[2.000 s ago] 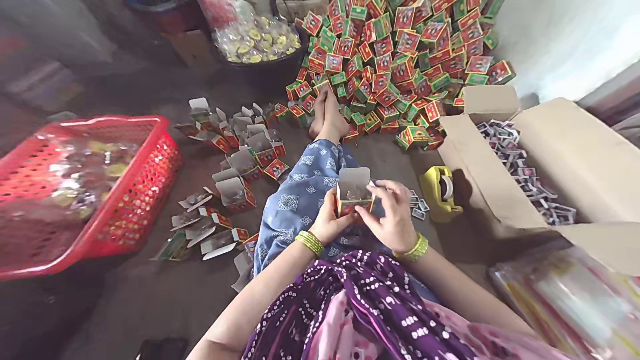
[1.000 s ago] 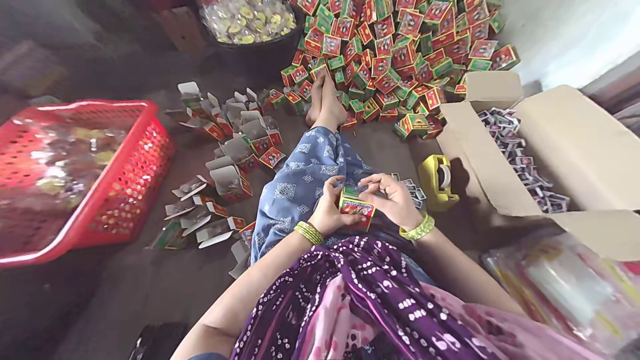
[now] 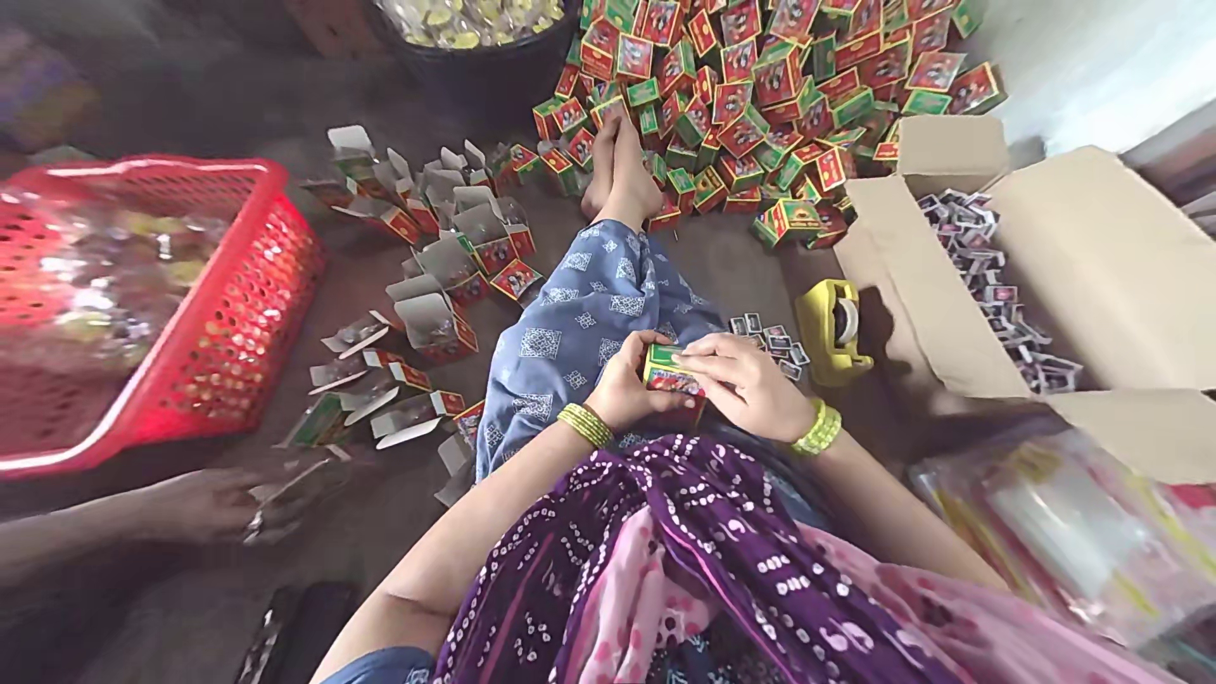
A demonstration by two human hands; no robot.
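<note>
A small red and green carton, its top closed, sits over my lap. My left hand grips its left side and front. The fingers of my right hand rest on the top and right edge; whether they grip it is hard to tell. Several small framed pieces lie just beyond my right hand, beside a yellow tape dispenser. Open-topped cartons stand and lie on the floor left of my legs.
A red plastic basket of wrapped items is at left; a co-worker's hand holds a carton below it. Closed cartons are heaped beyond my feet, near a dark tub. A cardboard box and plastic packets lie at right.
The carton in my hands stood open with its flap up two seconds ago; its top is now closed. A co-worker's hand with a carton has come in at the lower left.
</note>
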